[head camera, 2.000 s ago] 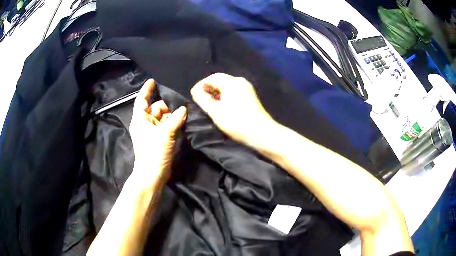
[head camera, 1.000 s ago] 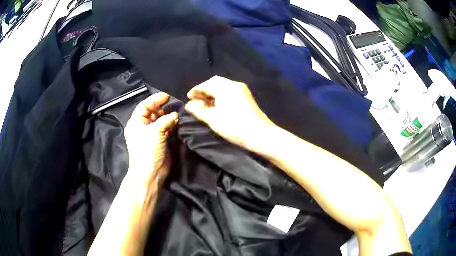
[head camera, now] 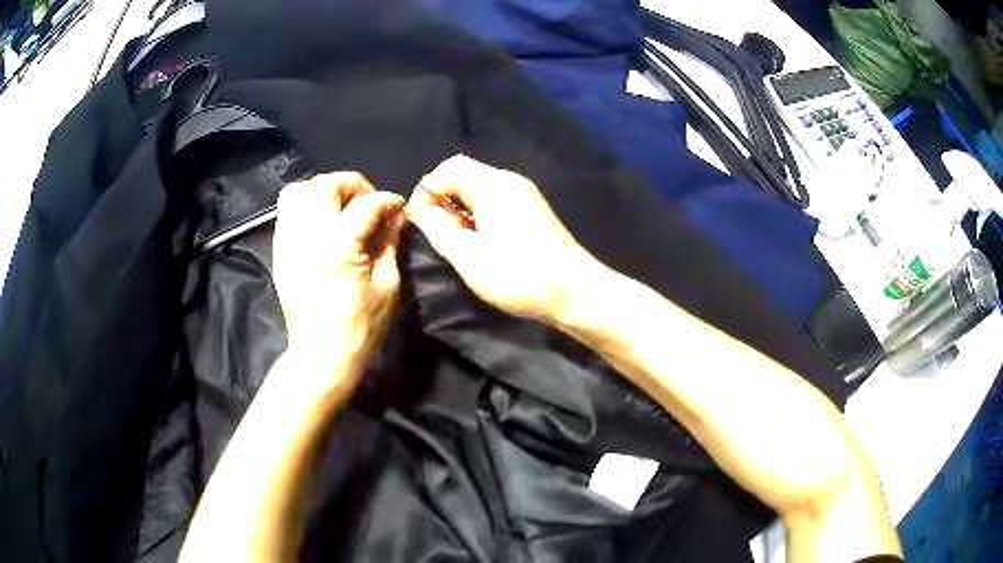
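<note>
A black jacket lies open with its shiny black lining showing. A black hanger is inside at the neck. A white care label lies on the lining at the lower right. My left hand is closed on the jacket's edge, near the middle. My right hand is curled just right of it, fingertips almost touching the left ones at the edge. A small dark reddish thing shows inside the right fist; most of it is hidden. Any thread is too fine to tell.
Bright blue cloth lies beside and under the jacket. On the white table at the right are black straps, a calculator, a metal flask and a white spray nozzle. A green bundle is at the top right.
My left hand has risen and closed its fingers at the jacket edge. My right hand dipped slightly, then rose again, and its fingertips have come close to the left hand.
</note>
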